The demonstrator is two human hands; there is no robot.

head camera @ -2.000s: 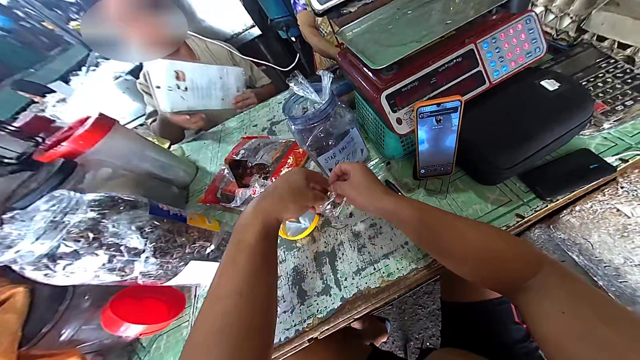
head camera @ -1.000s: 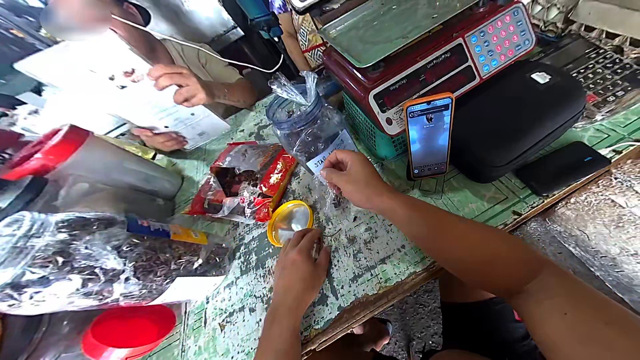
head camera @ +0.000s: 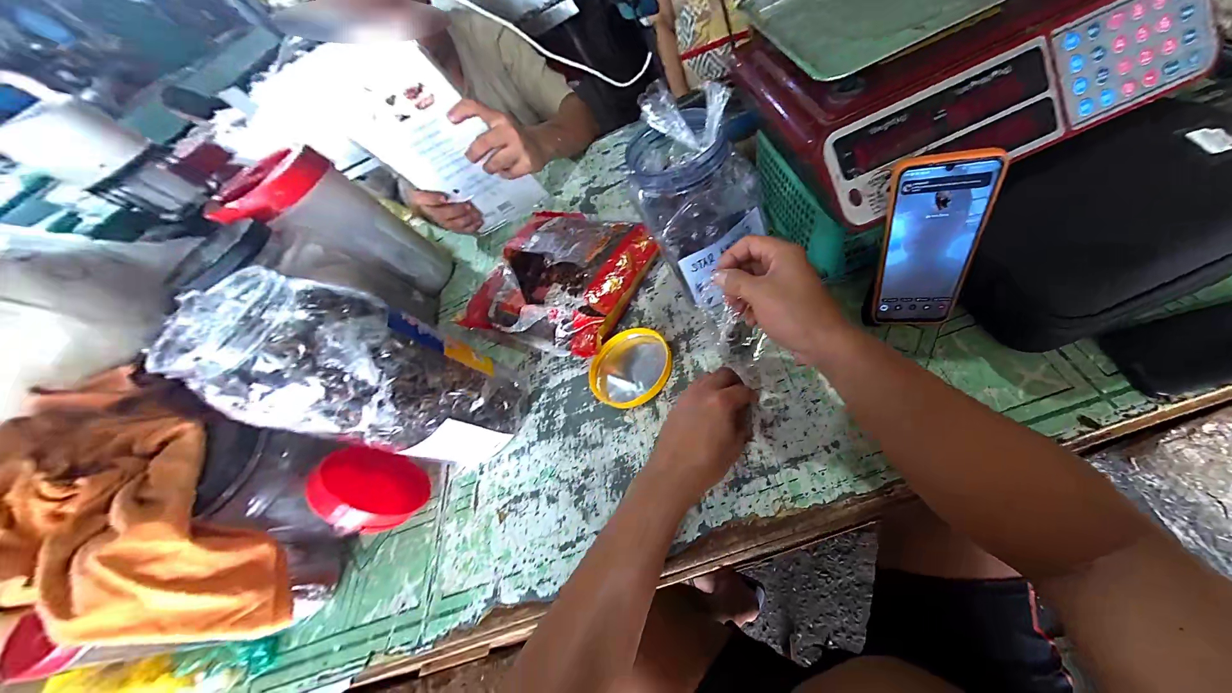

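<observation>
My right hand [head camera: 775, 294] pinches the upper part of a small clear plastic bag [head camera: 739, 337] in front of a labelled plastic jar. My left hand [head camera: 710, 423] is closed at the bag's lower end; its fingertips are partly hidden. The blue-rimmed jar [head camera: 679, 207] has a clear bag rising out of its mouth. A yellow-rimmed round lid [head camera: 630, 368] lies just left of my hands. Behind that lid, an opened red packet [head camera: 577, 279] shows dark contents.
A phone [head camera: 938, 236] stands upright before a red digital scale [head camera: 948, 111] and a black case [head camera: 1107, 221]. To the left are a bag of dark dried goods [head camera: 327, 356], a red lid [head camera: 369, 486] and an orange cloth [head camera: 173, 529]. Across the table a person holds a paper [head camera: 433, 135].
My left hand has moved from beside the yellow-rimmed lid to below my right hand, at the plastic bag. The other person's paper has tilted more upright.
</observation>
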